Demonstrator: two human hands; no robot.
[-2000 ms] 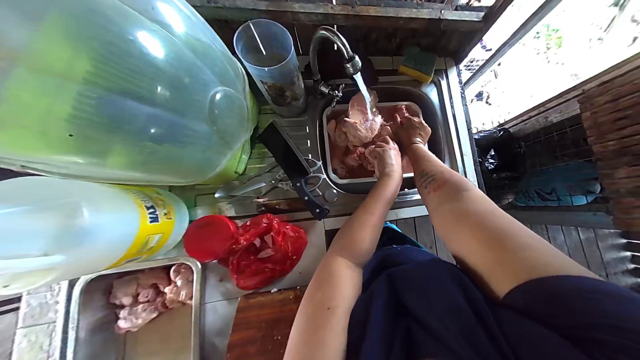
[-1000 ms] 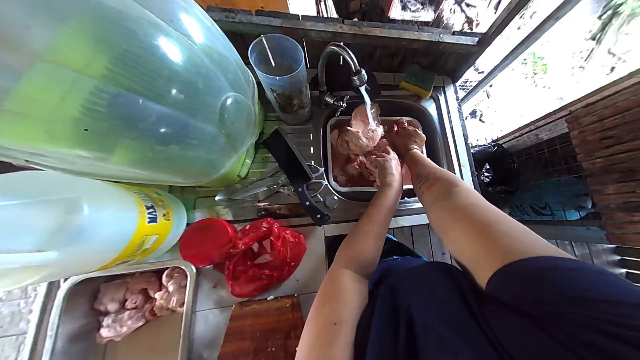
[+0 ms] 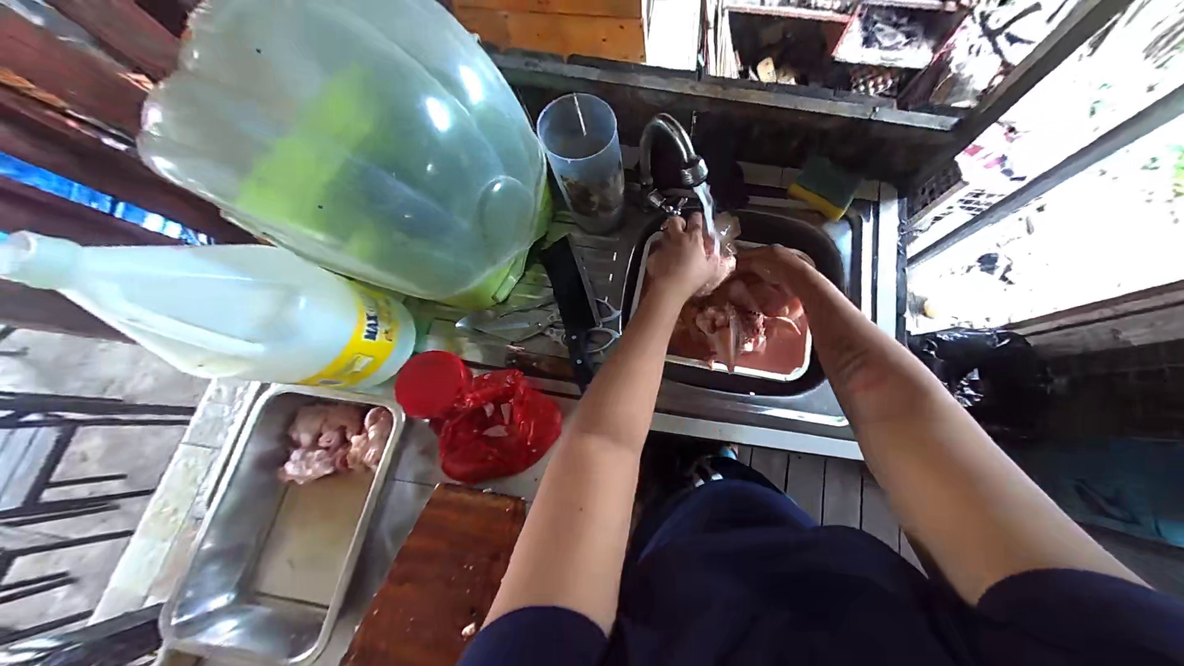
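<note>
Water runs from the curved metal faucet (image 3: 668, 153) onto a piece of raw chicken (image 3: 718, 270) held up at the left of the sink (image 3: 837, 242). My left hand (image 3: 683, 257) grips that piece under the stream. My right hand (image 3: 775, 268) is beside it, over the same piece or one touching it; its fingertips are partly hidden. Below both hands a white-rimmed tray (image 3: 797, 370) stands in the sink, holding more raw chicken (image 3: 731, 328) in pinkish water.
Left of the sink lie a cleaver (image 3: 569, 287) and scissors (image 3: 518, 322). Further left are a red plastic bag (image 3: 499, 435), a large plastic bottle (image 3: 250, 305), a metal pan (image 3: 342, 564) with chicken, and a wooden board (image 3: 444, 564). A sponge (image 3: 826, 188) sits behind the sink.
My left hand has moved up under the running water, onto the chicken piece there; before, it was lower in the tray. The view has shifted somewhat.
</note>
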